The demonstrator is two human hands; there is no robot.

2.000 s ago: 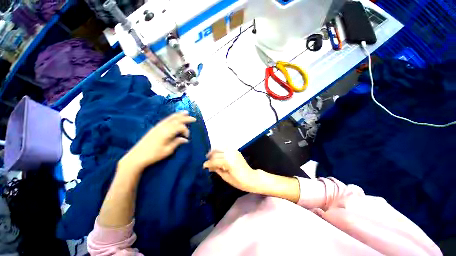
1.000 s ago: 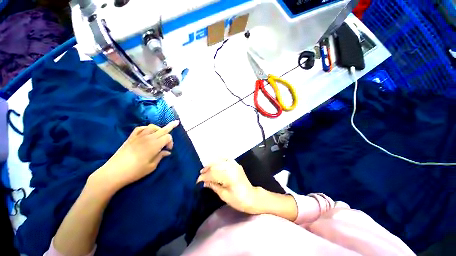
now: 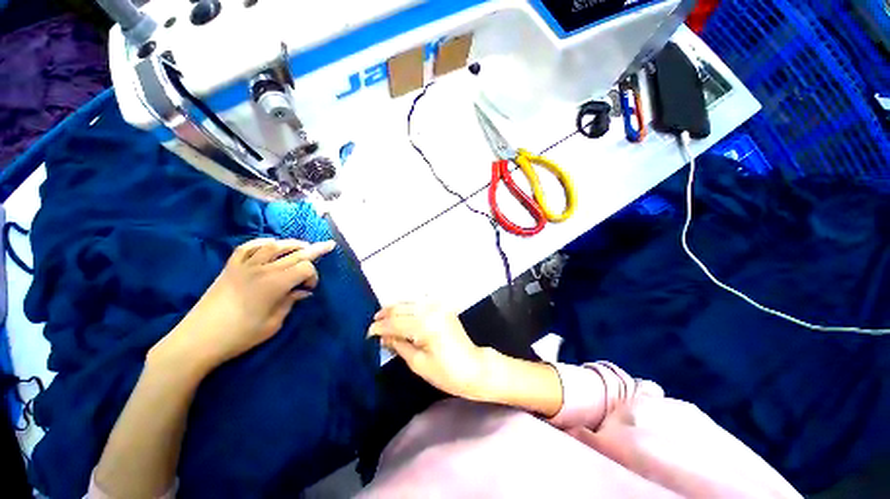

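The dark blue garment piece (image 3: 127,263) lies crumpled on the table left of the needle and hangs toward my lap. Its edge runs under the presser foot (image 3: 310,200) of the white sewing machine (image 3: 410,73), where the cloth is lit bright blue. My left hand (image 3: 256,297) lies on the cloth just below the foot, fingers extended and pressing it down. My right hand (image 3: 420,341) pinches the cloth's right edge near the table's front edge. The needle tip cannot be made out.
Scissors with red and yellow handles (image 3: 527,193) lie right of the needle beside a dark cord (image 3: 444,180). A black device (image 3: 678,97) with a white cable and small red and blue tools (image 3: 633,112) lie farther right. More dark blue cloth (image 3: 722,292) and a blue crate (image 3: 790,78) are at right.
The view has moved closer to the machine. My left hand stays flat on the cloth near the foot. My right hand keeps its pinch at the cloth's edge.
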